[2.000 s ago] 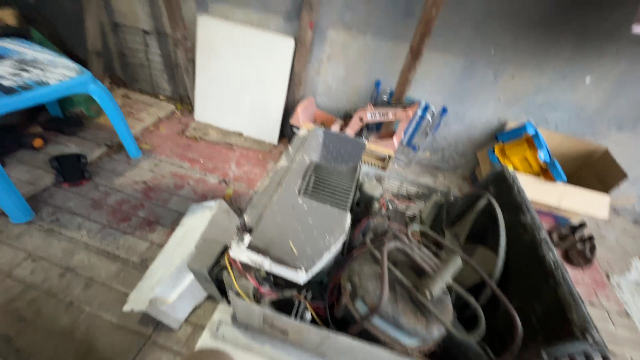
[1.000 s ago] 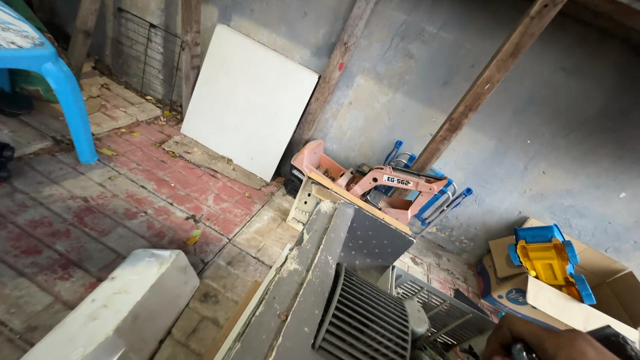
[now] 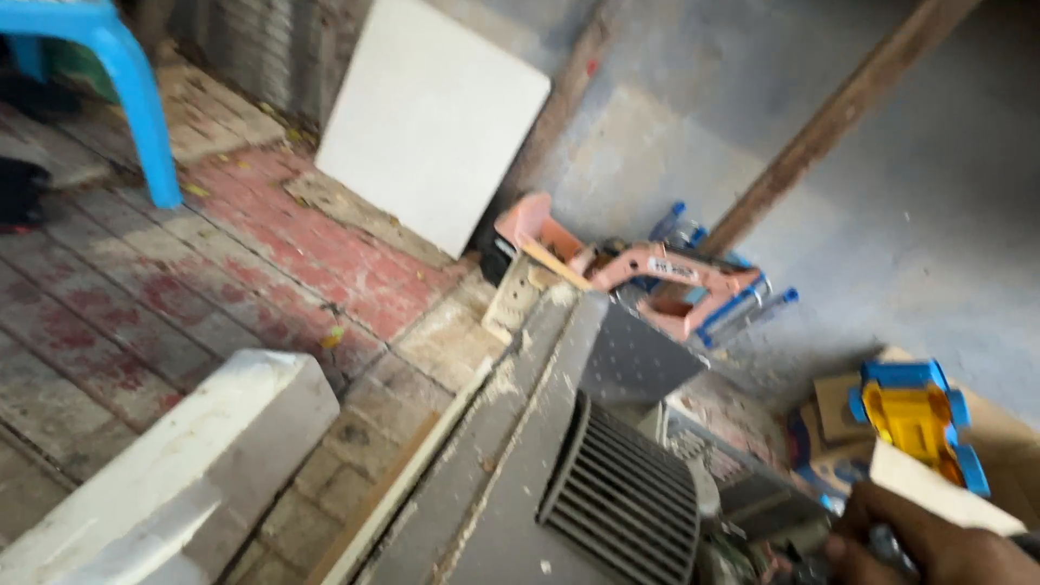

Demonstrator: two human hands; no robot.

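At the bottom right corner, partly cut off by the frame edge, is my right hand [image 3: 934,540]. Its fingers are curled around a small shiny metal object [image 3: 890,544], too blurred to name. Just left of the hand lies a dusty grey housing panel [image 3: 520,439] with a black slatted vent grille [image 3: 621,487], chipped along its ridged edge. Parts and wires below the hand are blurred. My left hand is out of view.
A white block-shaped piece [image 3: 187,471] lies on the paving at lower left. Beyond the panel are a pink toy excavator [image 3: 682,272], a cardboard box [image 3: 1007,431] with a blue and yellow toy [image 3: 910,414], a leaning white board [image 3: 435,122] and a blue plastic stool [image 3: 134,97].
Two seconds ago no hand showed beside the bin of parts and cables; my right hand has since come in at the bottom right. The view has moved in closer to the grey panel.
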